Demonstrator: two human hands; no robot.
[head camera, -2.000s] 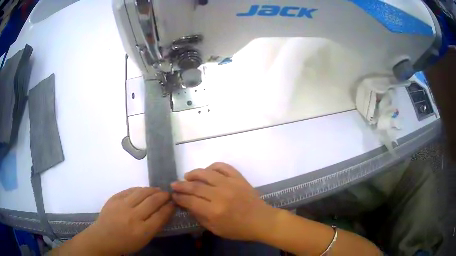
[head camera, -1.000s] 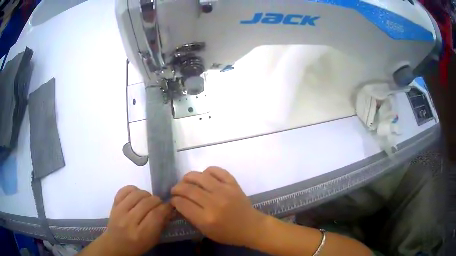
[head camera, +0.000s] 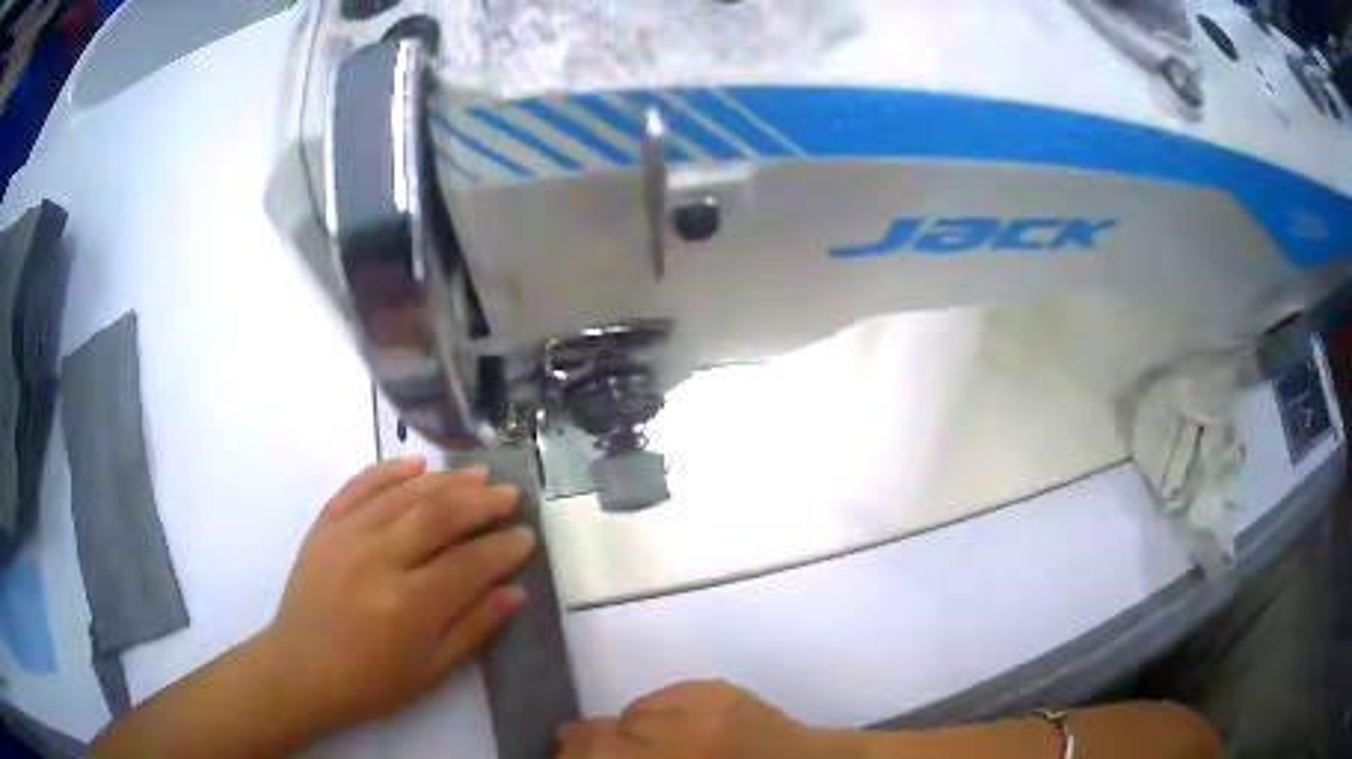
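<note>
A narrow grey fabric strip (head camera: 529, 664) runs from under the presser foot area of the white JACK sewing machine (head camera: 771, 223) down toward the table's front edge. My left hand (head camera: 408, 578) lies on the strip's upper part just in front of the machine head, fingers over the fabric. My right hand (head camera: 690, 724) is at the lower end of the strip, its fingertips at the fabric's right edge, partly cut off by the picture's bottom. The needle and foot are mostly hidden behind the head and its chrome guard (head camera: 389, 237).
At the left lie a dark stack of grey pieces (head camera: 27, 363) and a flat grey piece (head camera: 119, 482) with a narrow tail. White cloth scraps (head camera: 1208, 482) hang at the machine's right base. A dark control panel (head camera: 1303, 398) is at the right end.
My left hand has moved from the table edge up the strip toward the machine head. My right hand stays at the lower end. The view has shifted, so the machine appears larger and lower.
</note>
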